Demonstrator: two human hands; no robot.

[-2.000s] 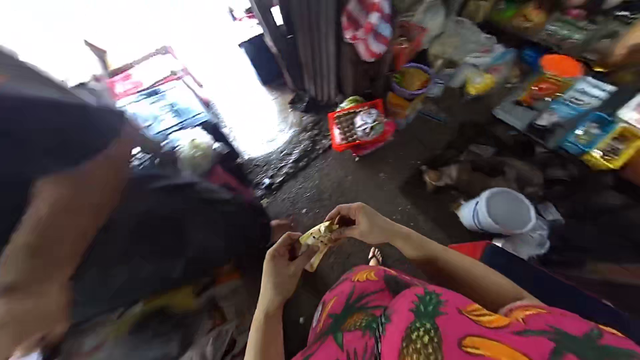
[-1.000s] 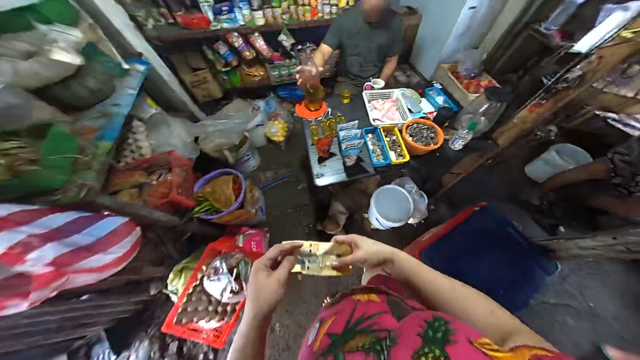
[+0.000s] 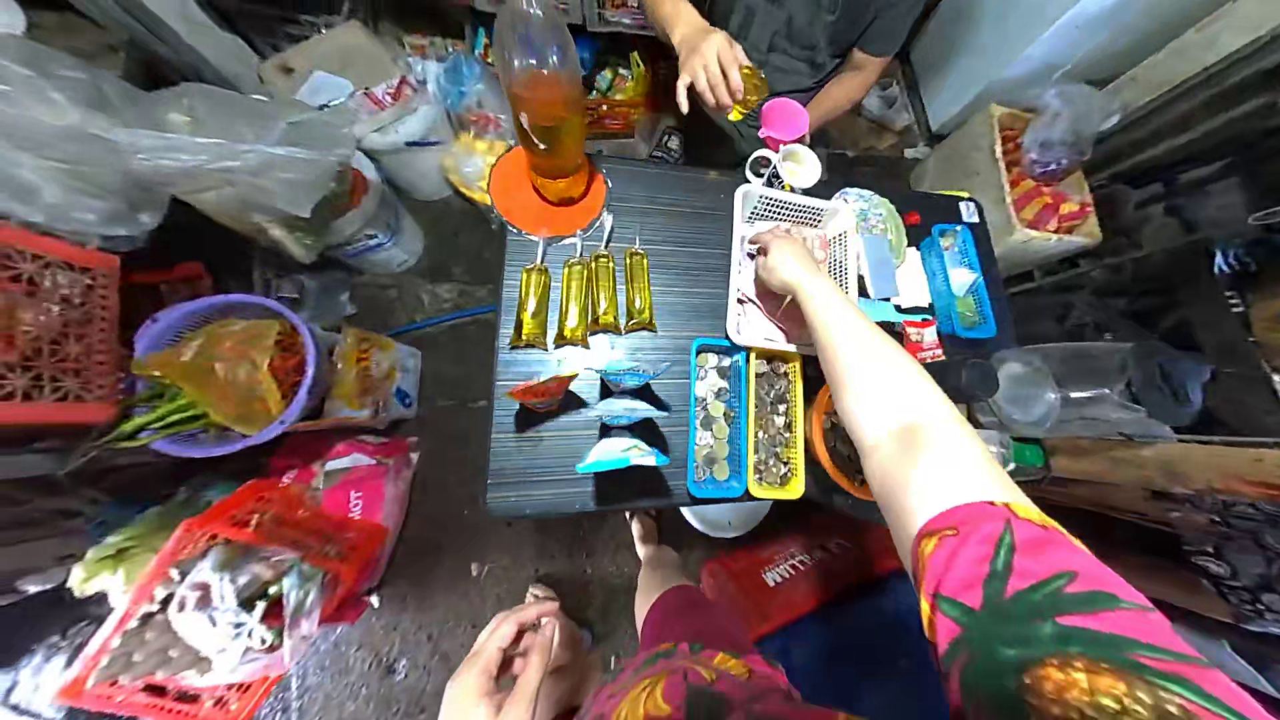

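My right hand (image 3: 785,262) reaches into a white plastic basket (image 3: 742,300) holding paper banknotes (image 3: 765,318); its fingertips touch the contents, and whether they grip a note cannot be told. Down at the bottom, my left hand (image 3: 515,655) hangs with curled fingers, and nothing shows in it. Beside the white basket's near end stand a blue basket (image 3: 717,420) and a yellow basket (image 3: 776,425) of coins. Several bags of yellow oil (image 3: 573,303) lie on the dark table (image 3: 610,500), with small packets (image 3: 622,455) nearer me.
A co-worker's hand (image 3: 712,65) holds a small bag of oil beside a pink funnel (image 3: 784,120). A large bottle of orange liquid (image 3: 550,110) stands at the table's far left corner. Left on the floor are a purple basket (image 3: 150,335) and a red crate (image 3: 270,690).
The view has turned and come close to the table. My hands, earlier together on a folded banknote, are now apart; the right has reached forward into the white basket.
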